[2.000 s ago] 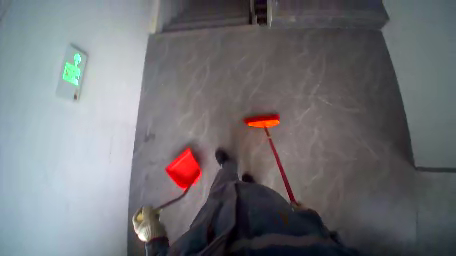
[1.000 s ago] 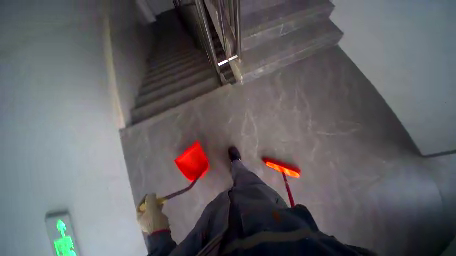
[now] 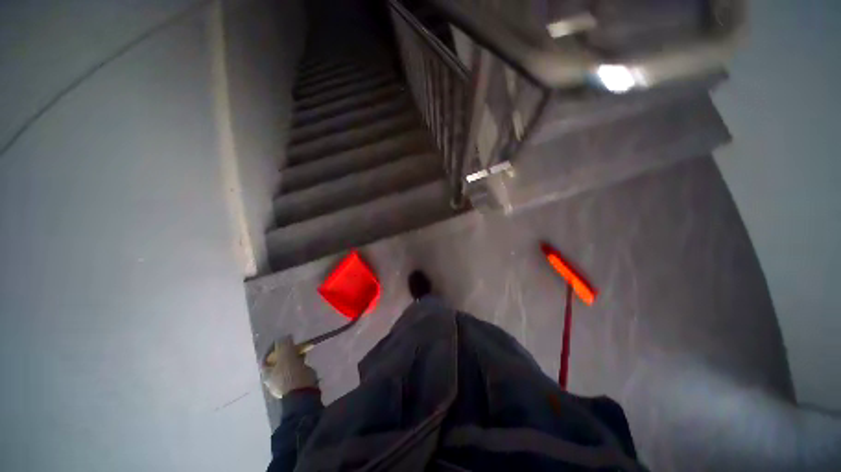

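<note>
My left hand point(image 3: 291, 369), in an off-white knit glove with a red cuff edge, is closed around the handle of the red dustpan. The thin, dark handle runs to the square red dustpan point(image 3: 350, 285), over the landing near the top stair edge. The broom point(image 3: 569, 274) has a narrow red and orange head over the landing to the right of my foot. Its red pole runs back to my clothing, where its upper end is hidden. My right hand is not visible.
Grey stairs point(image 3: 355, 196) lead down ahead on the left. Metal railings point(image 3: 452, 101) stand beside them, with a blurred handrail close at the top. Wide grey steps point(image 3: 618, 152) are at the upper right. Pale walls point(image 3: 120, 277) flank the landing point(image 3: 664, 304).
The view has moved toward the descending stairs and the railing looms larger. The dustpan is nearer the stair edge. The broom head has shifted right and turned. The exit sign is out of view.
</note>
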